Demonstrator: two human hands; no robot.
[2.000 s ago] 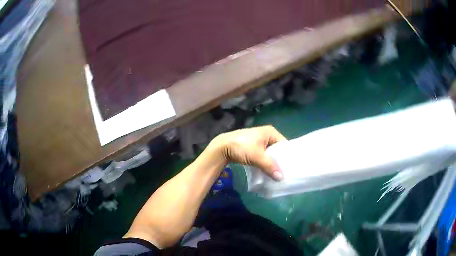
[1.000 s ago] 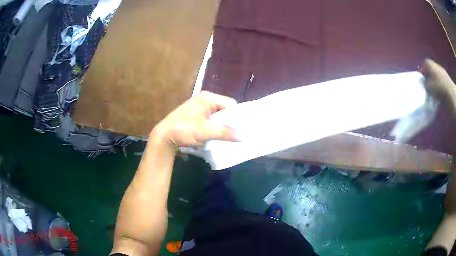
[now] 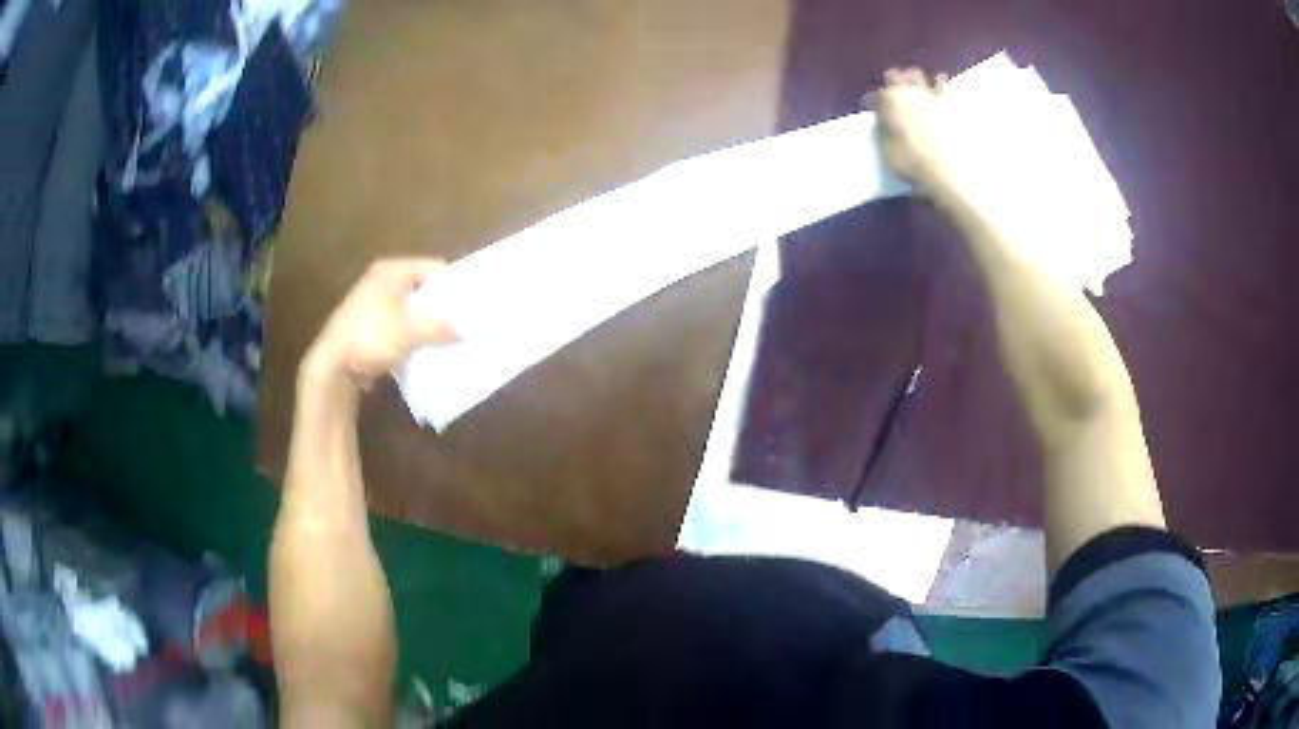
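A long, slightly curved bundle of white pieces spans from left to upper right over the brown table and the maroon cloth. Its right end flares with layered, uneven edges. My left hand grips the narrow left end, thumb on top. My right hand holds the bundle near the flared end; its fingers show at the top edge. Whether the bundle rests on the table or is just above it cannot be told.
The maroon cloth covers the right of the brown table. A white paper sheet shows under its corner. A thin dark pen-like object lies on the cloth. Dark garments hang at left. Green floor shows below.
The view has swung over the table. The white bundle has moved from above the floor to over the brown board and cloth. My right hand has come into view, gripping further along the bundle.
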